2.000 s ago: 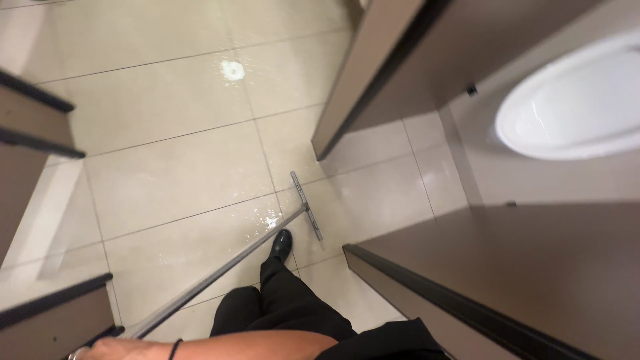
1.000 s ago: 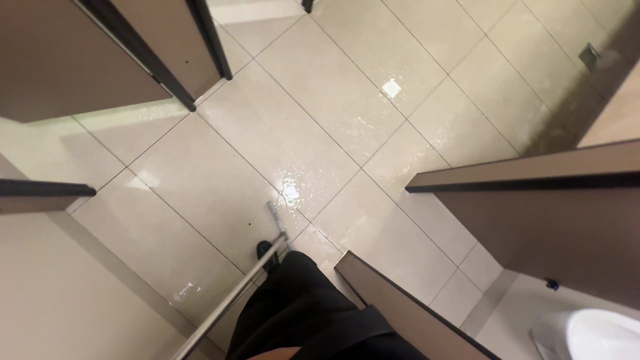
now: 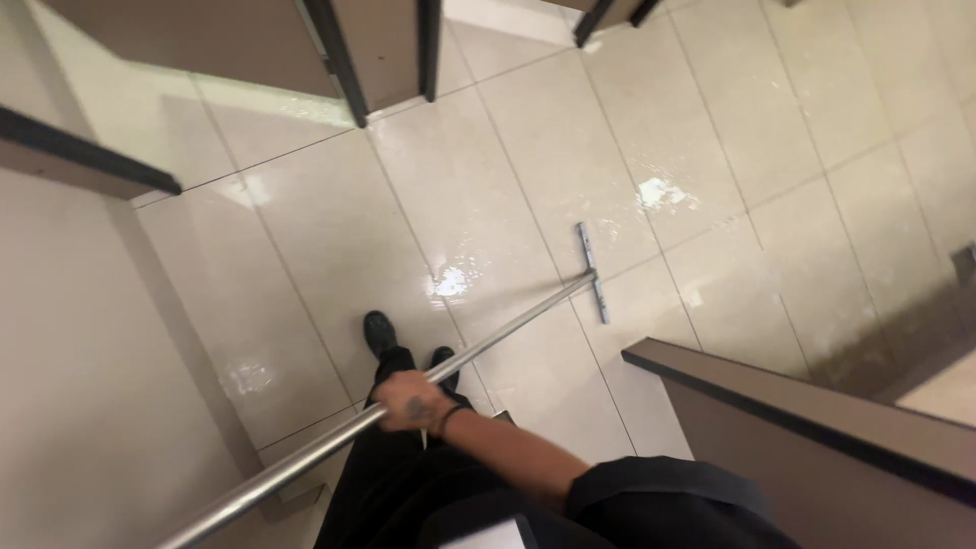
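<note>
My right hand (image 3: 412,400) is closed around the metal pole of a floor squeegee (image 3: 518,324), a little above my black shoes. The pole runs from the lower left edge up to the squeegee's narrow head (image 3: 592,273), which rests on the wet beige tile floor (image 3: 488,221) right of my feet. A dark band circles my right wrist. My left hand is not in view, and the pole's upper end lies outside the frame.
Brown partitions with black edges stand at the upper left (image 3: 221,46) and the lower right (image 3: 762,427). A pale wall (image 3: 91,343) borders the left side. A floor drain (image 3: 964,265) shows at the far right. Water glistens on several tiles.
The view has turned a lot. The squeegee head now lies farther from my feet than one second ago, and my right hand on the pole has come into view.
</note>
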